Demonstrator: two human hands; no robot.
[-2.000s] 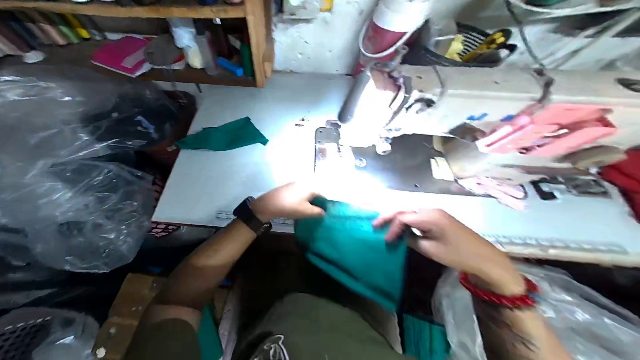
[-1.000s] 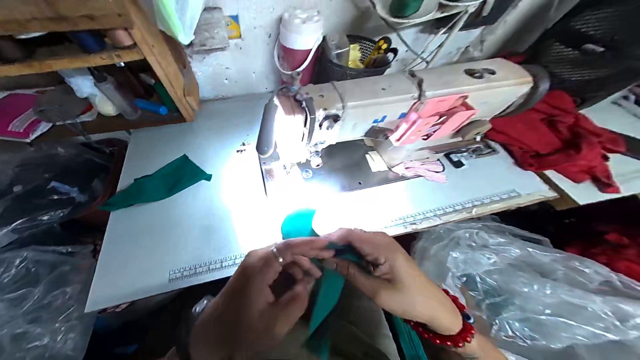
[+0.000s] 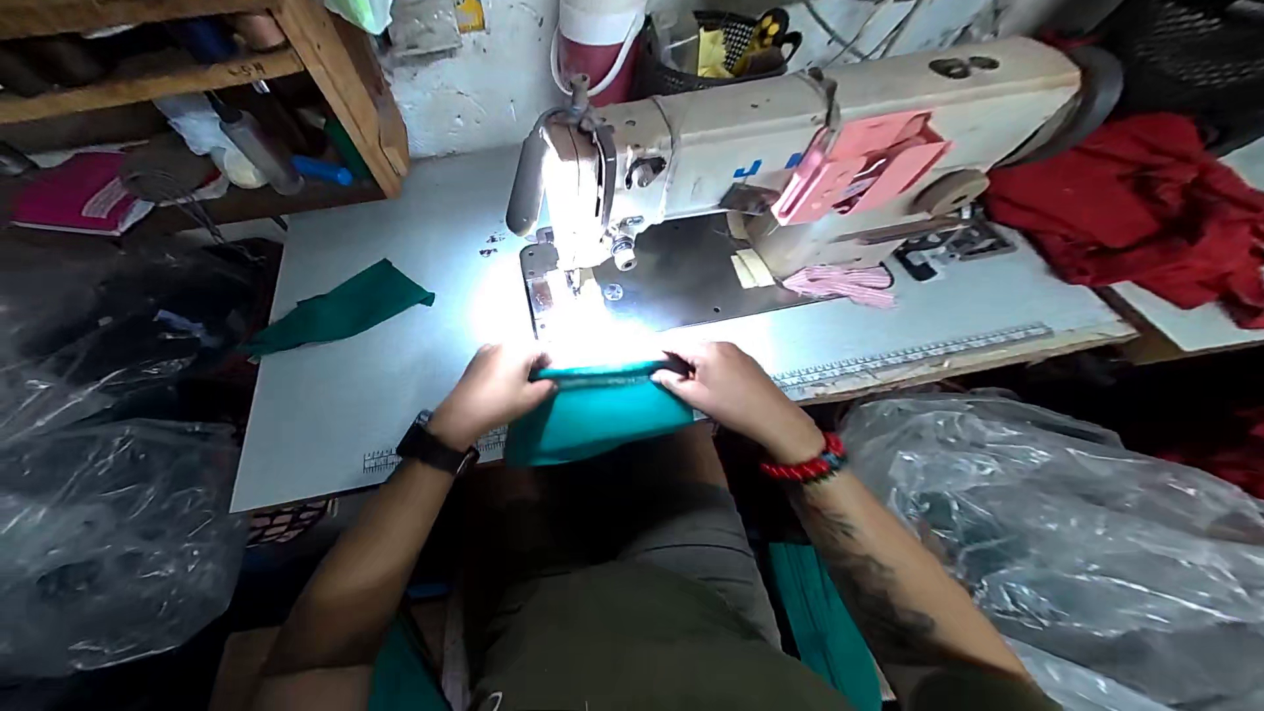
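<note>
A teal fabric piece (image 3: 604,420) is stretched between my two hands at the front edge of the table, its upper edge folded into a narrow band. My left hand (image 3: 499,393) grips the band's left end, and my right hand (image 3: 726,387) pinches its right end. Just beyond the cloth stands an industrial sewing machine (image 3: 721,148), its lamp glaring on the needle area. A dark green fabric scrap (image 3: 360,308) lies on the table to the left. More teal fabric (image 3: 825,622) hangs by my right leg.
Clear plastic bags (image 3: 1047,494) bulge at the right, with others at the left. Red cloth (image 3: 1136,207) is heaped beyond the machine's right end. A wooden shelf (image 3: 341,99) stands at the back left. A pink holder (image 3: 859,168) hangs on the machine. A ruler strip (image 3: 918,354) runs along the table edge.
My hands, close together over the bunched teal fabric one second ago, are now apart with the cloth spread between them. The green scrap stays on the table.
</note>
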